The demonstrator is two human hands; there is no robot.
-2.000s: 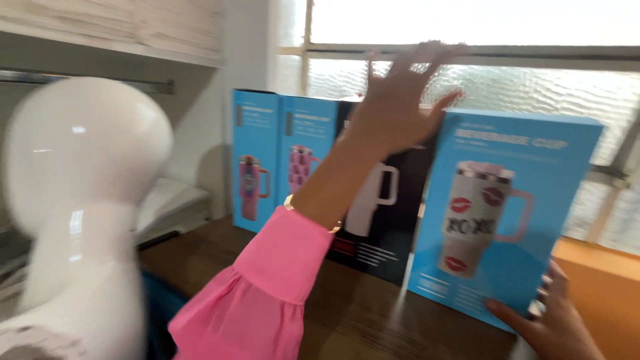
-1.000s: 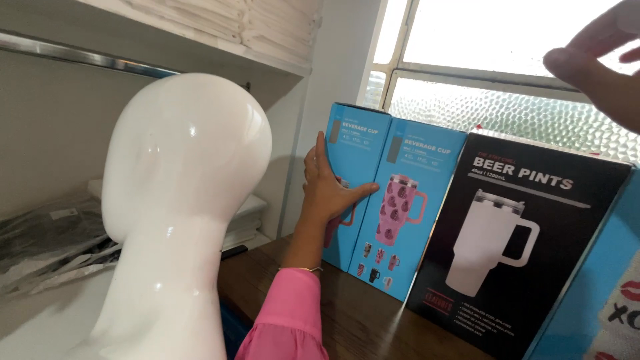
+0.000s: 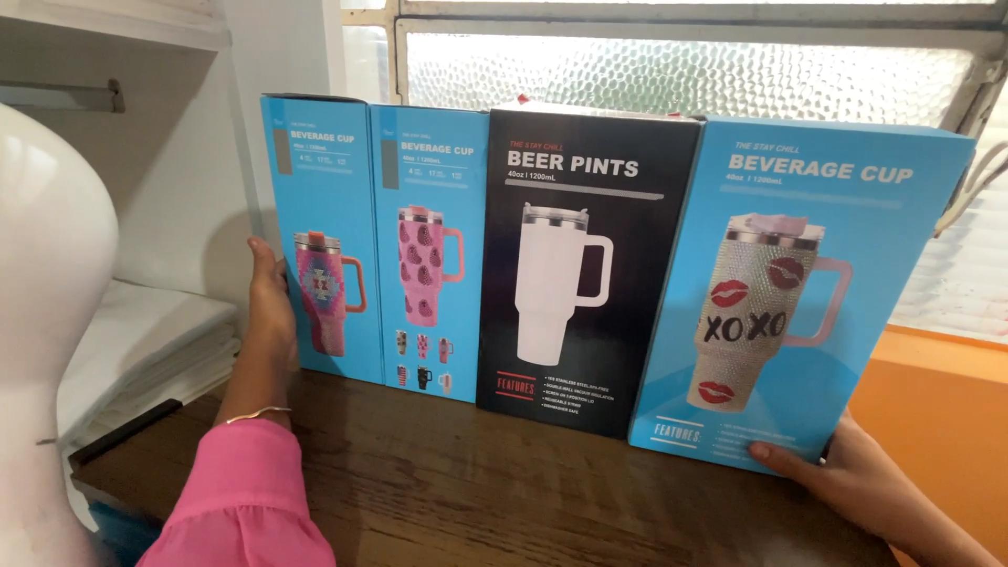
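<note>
Upright cardboard tumbler boxes stand side by side on a dark wooden tabletop (image 3: 472, 496). From the left come a blue box (image 3: 327, 189) with a patterned pink cup, a blue box (image 3: 461, 362) with a spotted pink cup, a black box (image 3: 638, 260) with a white cup, and a larger-looking blue box (image 3: 890, 205) with a lips-print cup. My left hand (image 3: 272, 303) lies flat against the left side of the first box, fingers partly hidden behind it. My right hand (image 3: 843, 465) grips the lower right corner of the lips-print box, thumb on its front, other fingers hidden.
A glossy white mannequin head (image 3: 47, 260) stands at the left. Behind it are folded white fabric (image 3: 157, 339) on a shelf and a metal rail (image 3: 59, 96). A textured-glass window (image 3: 669, 75) rises behind the boxes. An orange surface (image 3: 937, 394) is at the right.
My right hand, raised near the window one second ago, is now on the lips-print box. My left hand has gone from the fronts of the left boxes to the row's outer left side.
</note>
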